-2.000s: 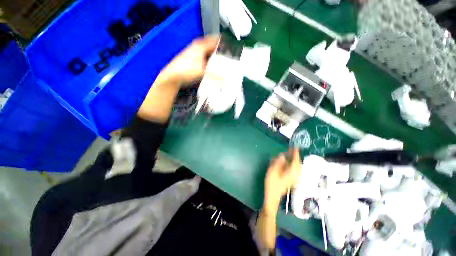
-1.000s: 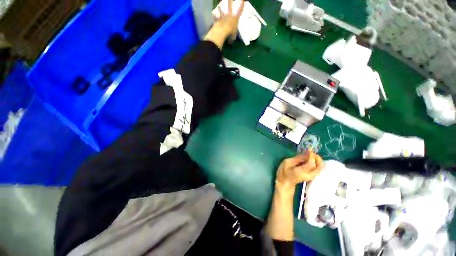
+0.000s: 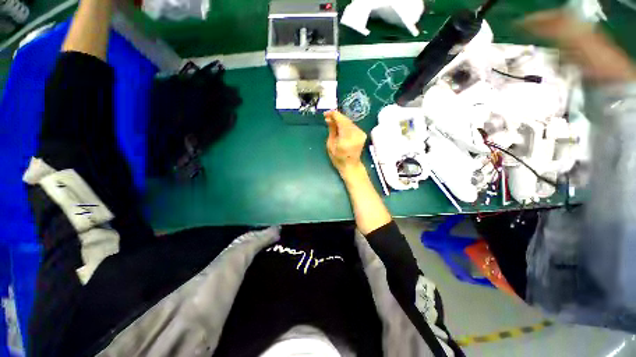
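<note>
My right hand (image 3: 346, 143) is beside the front right corner of the screw feeder (image 3: 303, 56), fingers curled together with the fingertips close to a small tangled heap of clear sealing rings (image 3: 356, 103). Whether it pinches something small cannot be told. Only my left forearm (image 3: 89, 31) shows at the upper left; the hand is cut off by the top edge. A few loose rings (image 3: 388, 80) lie behind the heap. A thick black electric screwdriver (image 3: 436, 59) lies tilted against the white camera housings (image 3: 402, 139) piled at the right.
Dark faceplates (image 3: 199, 104) are piled on the green bench (image 3: 244, 188) at left, beside a blue bin (image 3: 129, 63). Another person's blurred hand (image 3: 582, 42) and sleeve (image 3: 621, 188) reach over the right side. A white housing (image 3: 383, 12) stands behind the feeder.
The view has turned and shifted. My left hand has gone from a housing at the back to beyond the top left edge. My right hand has stayed near the rings. Another person's arm has appeared.
</note>
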